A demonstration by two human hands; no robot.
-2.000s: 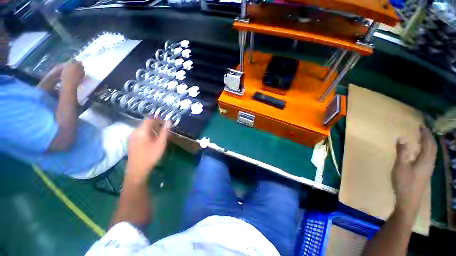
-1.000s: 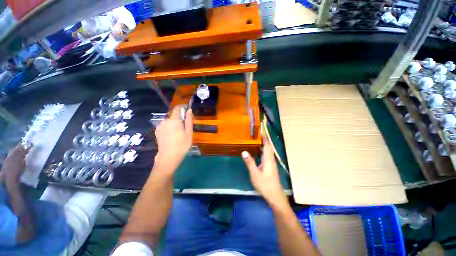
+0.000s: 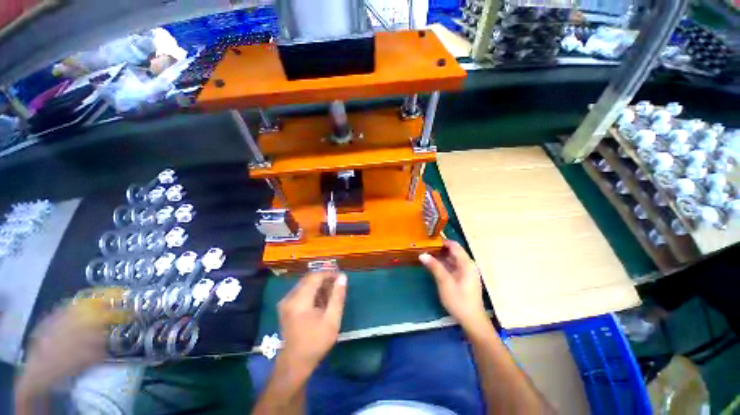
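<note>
The orange press [image 3: 341, 253] stands in front of me. A metal ring [image 3: 331, 218] stands upright and edge-on in it, beside the black bar [image 3: 349, 228]. Its head end is at the black fixture [image 3: 344, 194], mostly hidden under the middle plate, which is lower than before. My left hand [image 3: 312, 312] is in front of the base, fingers apart, holding nothing visible. My right hand [image 3: 456, 280] is at the base's right front corner, thumb near its front face, holding nothing visible.
Ring parts with lobed heads [image 3: 166, 263] lie in rows on the black mat [image 3: 235, 243] at left, with a coworker's blurred hand [image 3: 69, 348] over them. A loose head [image 3: 271, 346] lies at the bench edge. Cardboard [image 3: 535, 235], stacked layers [image 3: 641, 203] and a blue crate [image 3: 604, 365] are at right.
My left hand has let go of the ring part and drawn back toward me. The press's middle plate has come down over the fixture. My right hand stays at the base's right side.
</note>
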